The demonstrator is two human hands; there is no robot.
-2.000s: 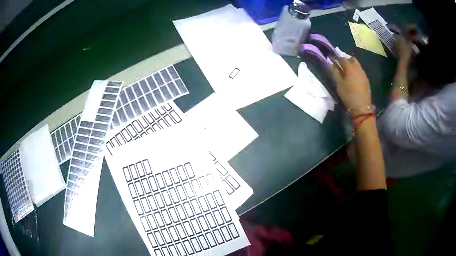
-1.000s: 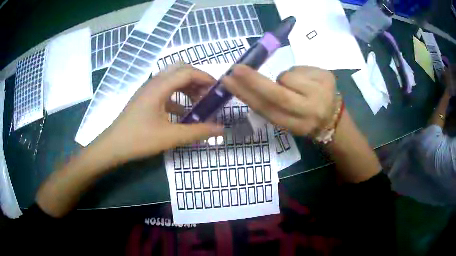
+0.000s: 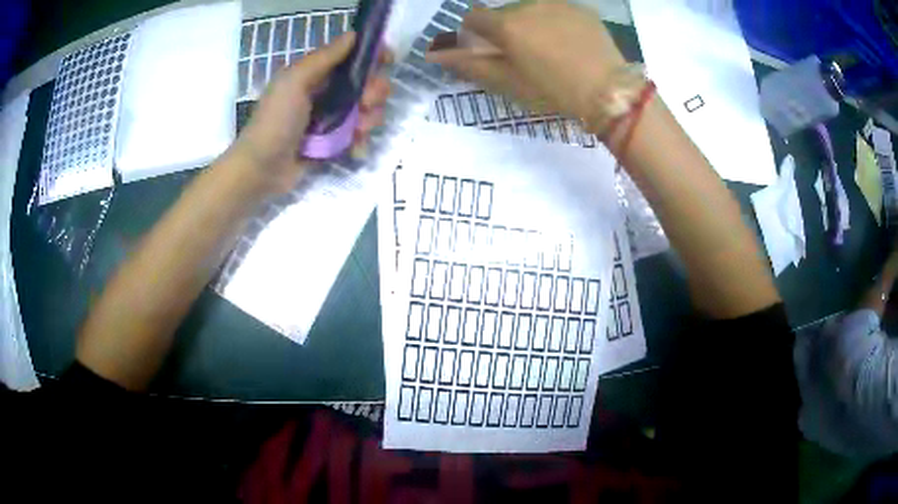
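My left hand [image 3: 286, 123] holds a black handheld appliance [image 3: 345, 94] with a purple end, raised over the sheets and tilted; its top is cut off by the upper edge. My right hand [image 3: 532, 54] is to its right, above the label sheets, thumb and fingers close together; a small pale piece seems to be at them, too blurred to be sure. The outlined label sheet [image 3: 492, 345] lies in front of me, its top row partly empty. The silver-grey label strip [image 3: 286, 281] lies diagonally under my left hand.
A small-mark label sheet [image 3: 89, 118] and a blank white pad [image 3: 177, 94] lie at left, by clear film [image 3: 79, 231]. At right are a white sheet [image 3: 709, 143], crumpled paper [image 3: 781, 217], a whitish bottle [image 3: 798, 96], another purple-trimmed appliance [image 3: 833, 182] and a person's sleeve [image 3: 852, 379].
The view has shifted left. My left hand now holds the appliance alone, higher up with its purple end down. My right hand has let it go and moved up over the rear label sheets.
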